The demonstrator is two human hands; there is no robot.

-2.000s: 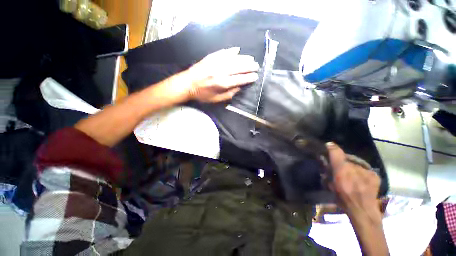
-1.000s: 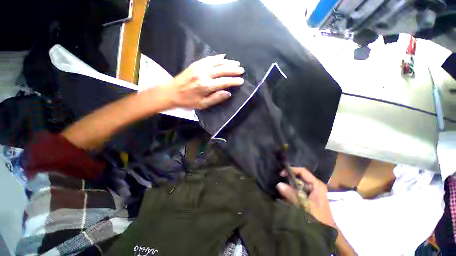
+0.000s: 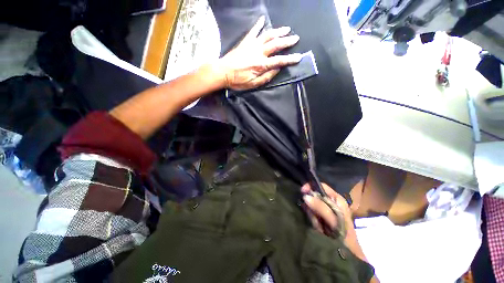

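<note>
A large black garment panel point(image 3: 331, 83) lies on the machine table and hangs over its front edge. My left hand point(image 3: 257, 59) lies flat on it, fingers spread, pressing a dark welt band point(image 3: 305, 67) with a thin white edge. Shinier black pocketing cloth point(image 3: 265, 113) lies below the band in folds. My right hand point(image 3: 326, 213) holds the shears point(image 3: 307, 143) by their wrapped handles. Their long blades point up, and the tips are at the lower edge of the band. I cannot tell whether the blades are closed.
The sewing machine point(image 3: 406, 19) is at the top right. A small red tool point(image 3: 444, 63) lies on the white table point(image 3: 409, 132). Black cut pieces point(image 3: 105, 83), one with a white edge, are at the left. White cloth point(image 3: 414, 249) is heaped at the lower right.
The panel has been turned and the band now slopes less steeply. My left hand has moved up and right onto the band. The shears now reach up to the band's lower edge.
</note>
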